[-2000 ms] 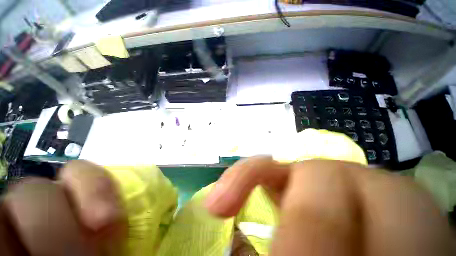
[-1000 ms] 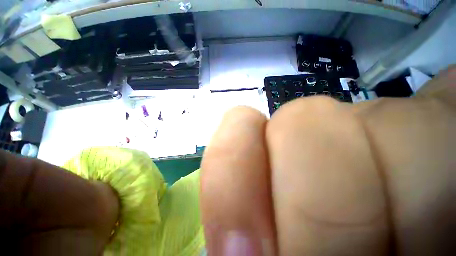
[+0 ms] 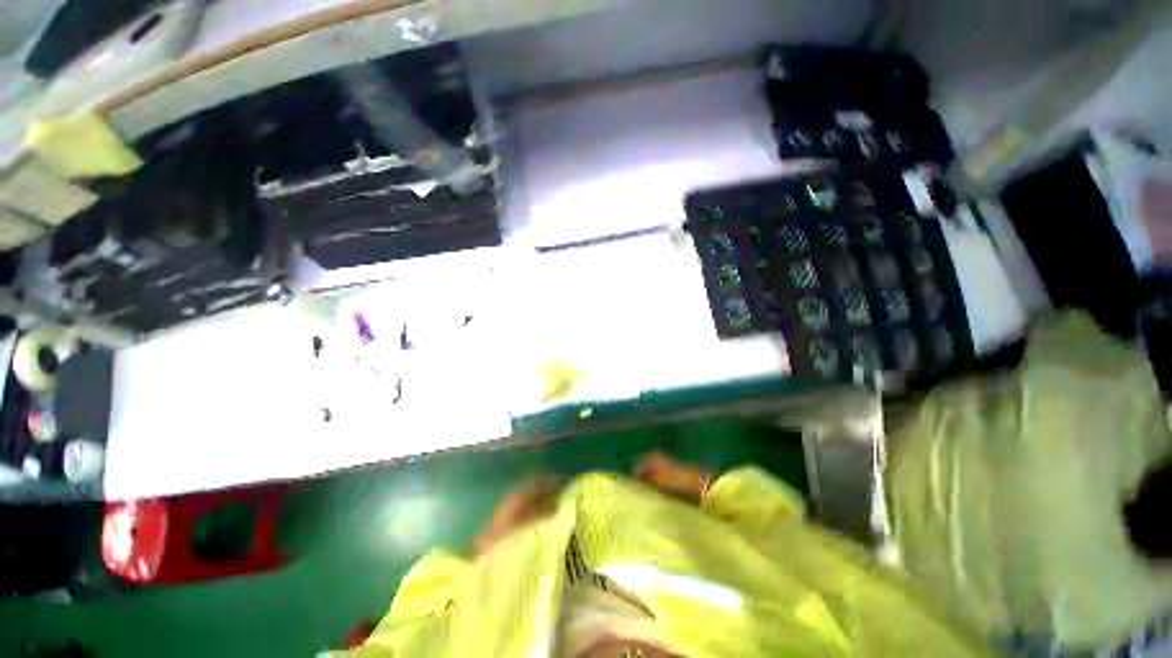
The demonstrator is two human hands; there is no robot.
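Observation:
My left hand [image 3: 517,510] and my right hand [image 3: 674,476] are small, blurred and low in front of my yellow smock [image 3: 745,572], beyond the bench's front edge. Cloth partly hides both, and their fingers cannot be made out. The white work sheet [image 3: 231,411] lies on the bench with small dark and purple bits [image 3: 364,327] on it. A small yellow piece [image 3: 558,378] lies near its front edge. The black component tray [image 3: 835,276] at the right has rows of pockets with small glinting squares.
Stacked black trays [image 3: 386,212] stand behind the sheet, below a shelf [image 3: 296,58]. A red stool [image 3: 193,537] is under the bench at left. A person in a pale yellow smock [image 3: 1041,476] is close at right. Tape rolls [image 3: 39,363] lie at far left.
My hands have dropped from large and close before the camera to low by my smock. The view has tilted, and the whole tray, the red stool and the person at right now show.

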